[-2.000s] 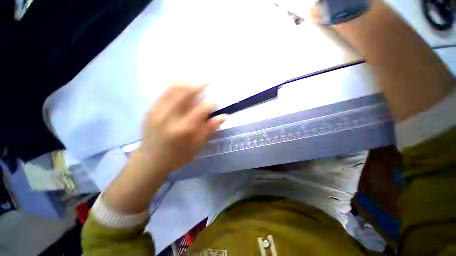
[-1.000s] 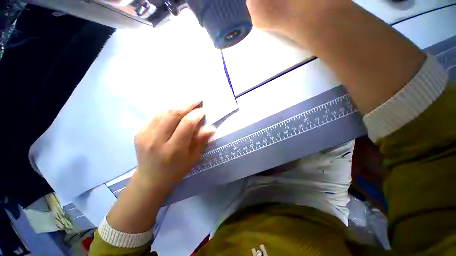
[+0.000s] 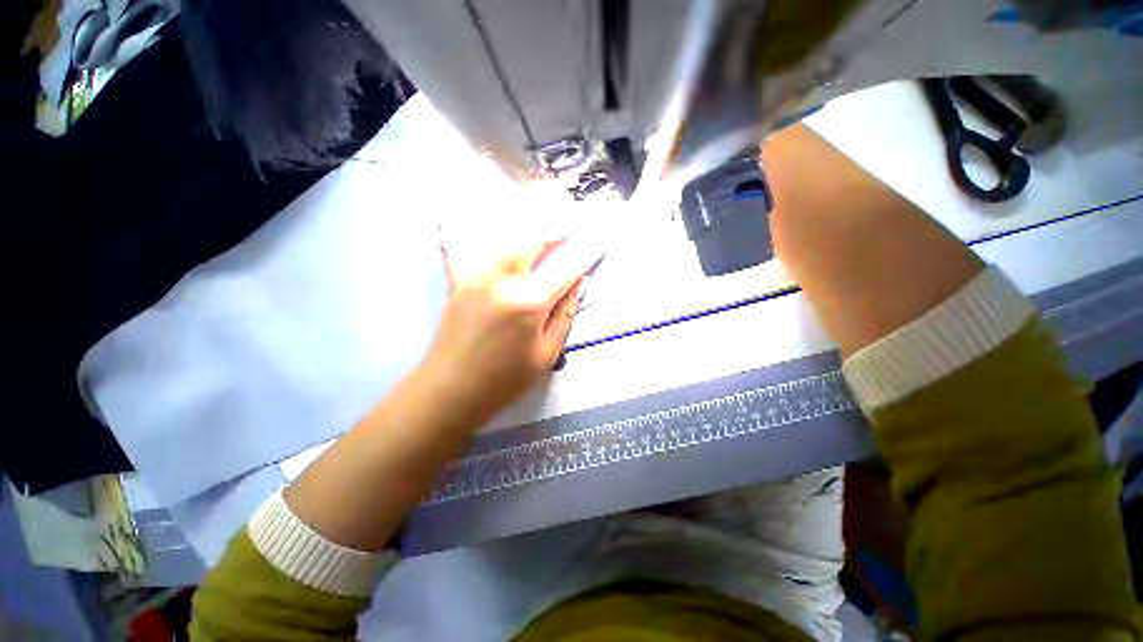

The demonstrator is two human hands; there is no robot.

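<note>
A pale cut panel point(image 3: 251, 364) lies on the white table, its far part lost in glare. My left hand point(image 3: 495, 326) is on the panel just left of and below the needle area point(image 3: 595, 182), with bent fingers holding the cloth; glare blurs the fingertips. The sewing machine head point(image 3: 539, 63) hangs over the top middle. A dark squarish block point(image 3: 730, 226) is right of the needle area. My right forearm reaches up beside this block, and my right hand is hidden behind the machine head.
Black scissors point(image 3: 990, 163) lie at the upper right. Black cloth point(image 3: 100, 289) is at the left, with a dark fringe point(image 3: 270, 88) above it. A grey ruler edge point(image 3: 652, 458) runs along the front. A dark line point(image 3: 689, 321) crosses the table behind it.
The view has shifted, showing more of the machine head and the scissors. My left hand has moved up and right toward the needle area. My right hand has gone out of sight.
</note>
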